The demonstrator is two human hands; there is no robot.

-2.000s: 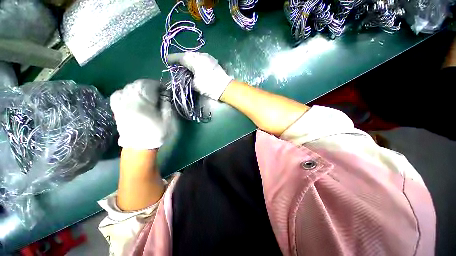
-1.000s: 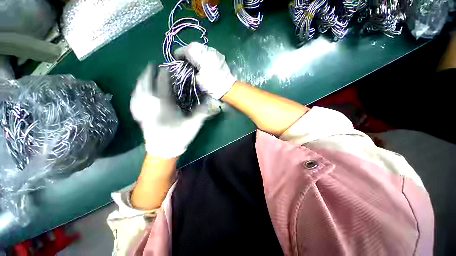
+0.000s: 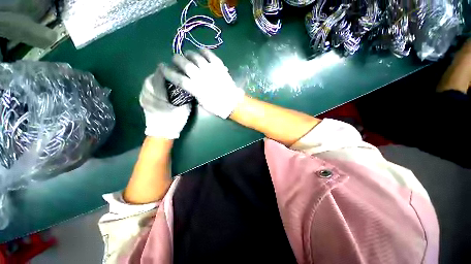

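A wire bunch [image 3: 178, 96] of dark-and-white leads shows between my two gloved hands, mostly covered by them. My left hand [image 3: 164, 104], in a white-grey knitted glove, is closed around the bunch from the left. My right hand [image 3: 207, 82], in a white glove, lies over the top and right side of the bunch with its fingers reaching across to my left hand. Whether the right fingers grip the wires is hidden. Loose leads [image 3: 200, 32] lie in open loops on the green mat just beyond my hands.
A clear bag of loose leads [image 3: 54, 116] is at the left. Bubble wrap [image 3: 111, 18] lies at the far left edge. Finished bundles [image 3: 338, 26] and an orange tangle [image 3: 216, 7] are along the far side, with a crumpled clear bag [image 3: 433, 33]. Another person's arm [image 3: 456, 69] shows at the right.
My left hand has moved from open and blurred beside the bunch to closed around it. My right hand now reaches over the bunch, covering more of it. The view has shifted slightly.
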